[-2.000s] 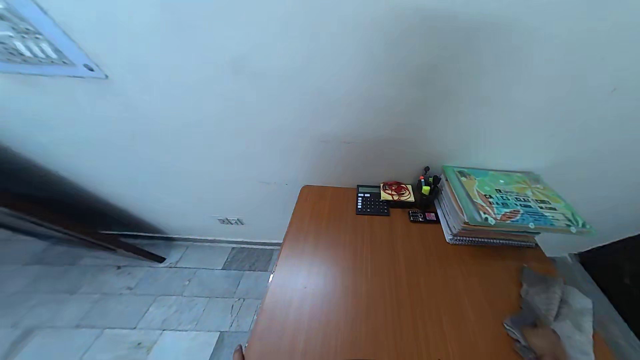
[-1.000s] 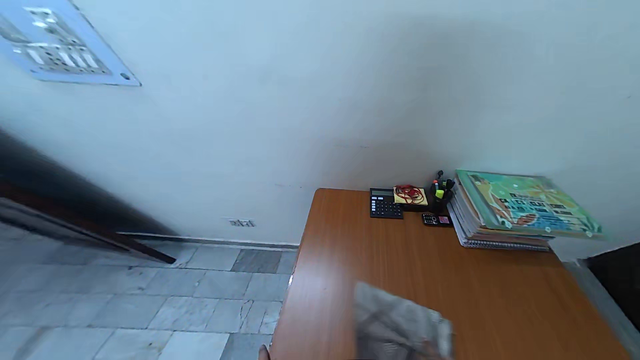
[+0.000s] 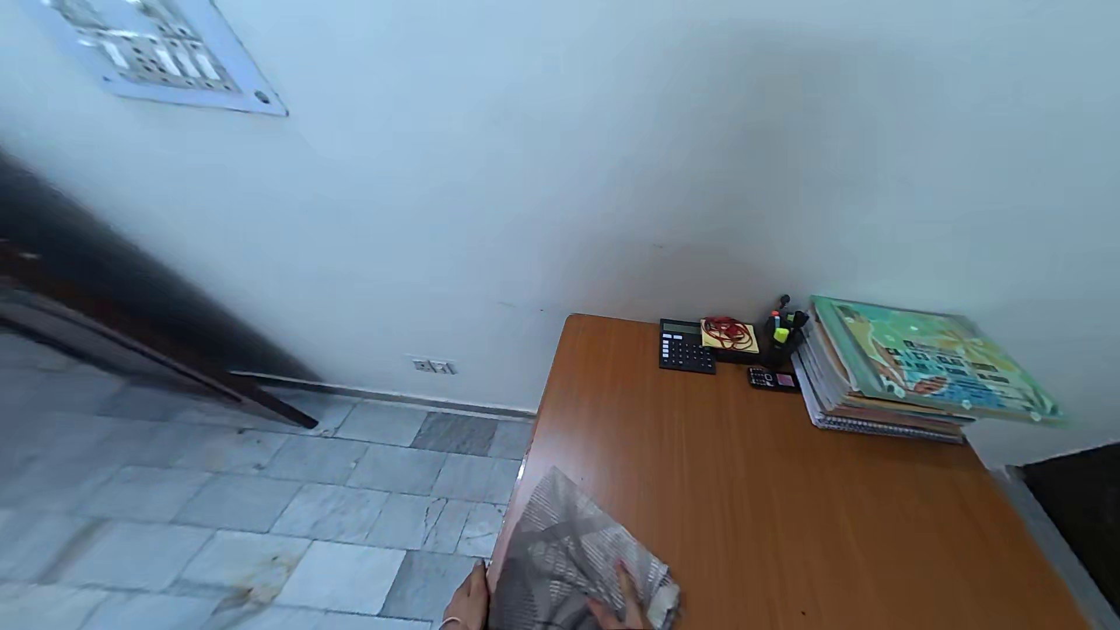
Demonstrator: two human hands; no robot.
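Note:
A grey checked cloth (image 3: 569,551) lies on the near left part of the brown wooden table (image 3: 744,490). On top of it rests my right hand (image 3: 623,604), fingers spread and pressing the cloth to the surface; the rest of that hand is cut off by the lower frame edge. My left hand (image 3: 468,602) is at the table's left edge, its fingers against the side beside the cloth, with a bangle or band at the wrist. Whether it grips the edge is hard to tell.
Along the wall stand a black calculator (image 3: 686,348), a note block with red bands (image 3: 729,336), a pen holder (image 3: 781,337), a small black object with buttons (image 3: 773,379) and a stack of books and notebooks (image 3: 892,376). A switchboard (image 3: 188,57) and a socket (image 3: 433,366) are on the wall.
My right hand has moved with the cloth from the table's right side, across the near middle, to the left edge. My left hand remains by the left edge.

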